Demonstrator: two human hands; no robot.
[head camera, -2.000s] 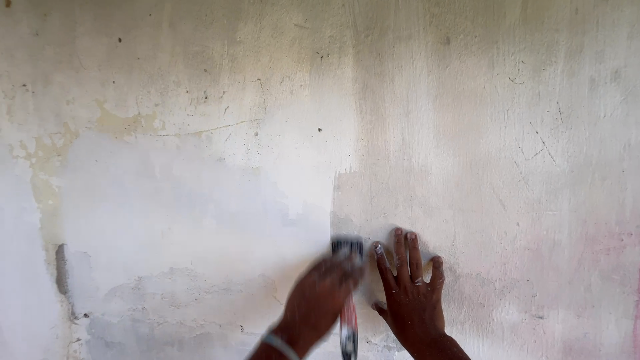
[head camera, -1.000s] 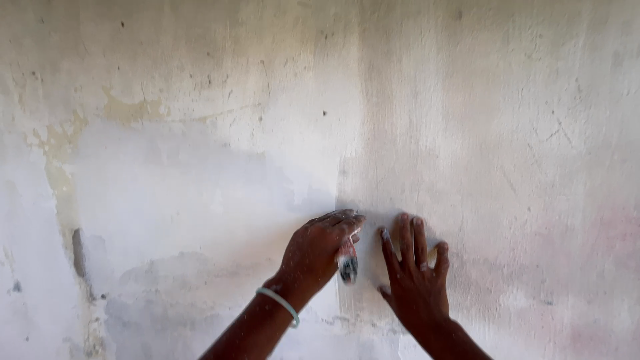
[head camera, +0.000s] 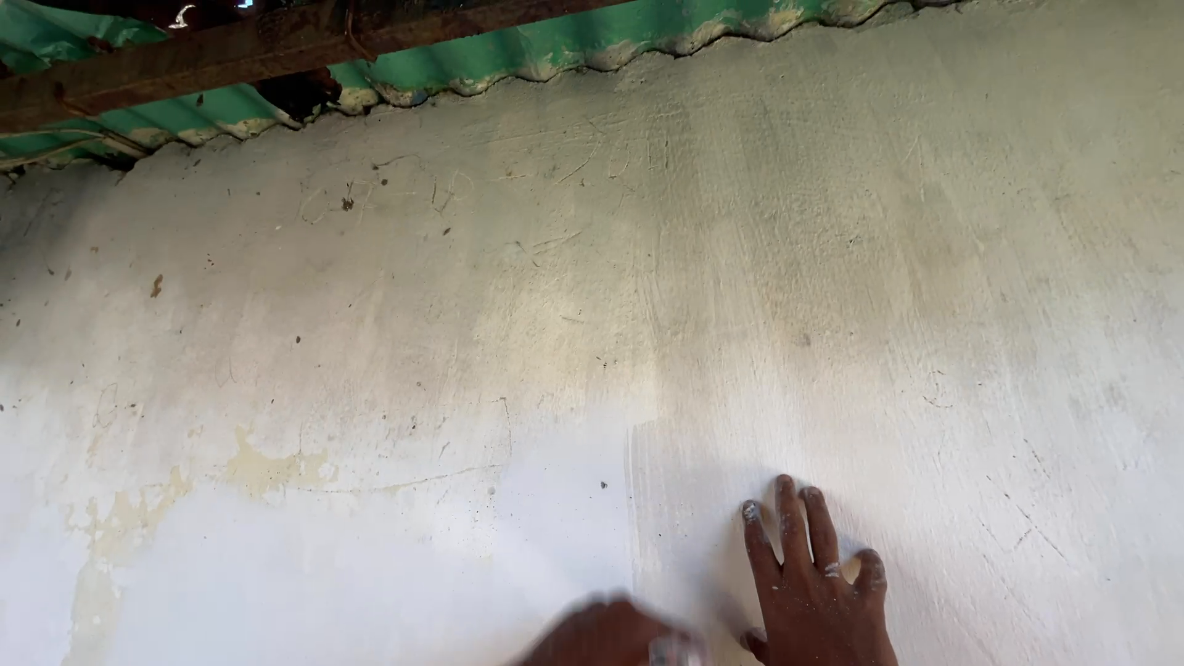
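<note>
At the bottom edge, my left hand (head camera: 601, 636) is blurred and partly cut off, its fingers closed around a small hand tool (head camera: 675, 650). Only a pale, shiny bit of that tool shows, so its kind cannot be told. To its right, my right hand (head camera: 821, 592) is spread against the plastered wall (head camera: 370, 573), fingers up, with whitish smears on fingertips and knuckles. It holds nothing. Between the hands and above them runs a streaky greyish strip (head camera: 661, 490) with a sharp left edge, beside a smoother, whiter area.
Along the top, a green corrugated sheet (head camera: 518, 60) meets the wall, with a brown beam (head camera: 213, 55) crossing beneath it at the upper left. Yellowish bare patches (head camera: 264, 467) mark the left of the wall. Scratches (head camera: 1027, 518) show at the right.
The view has tilted up, bringing the sheet and beam into sight. Both hands are higher on the wall. The sharp edge of the streaky strip now reaches above a small dark speck it was below.
</note>
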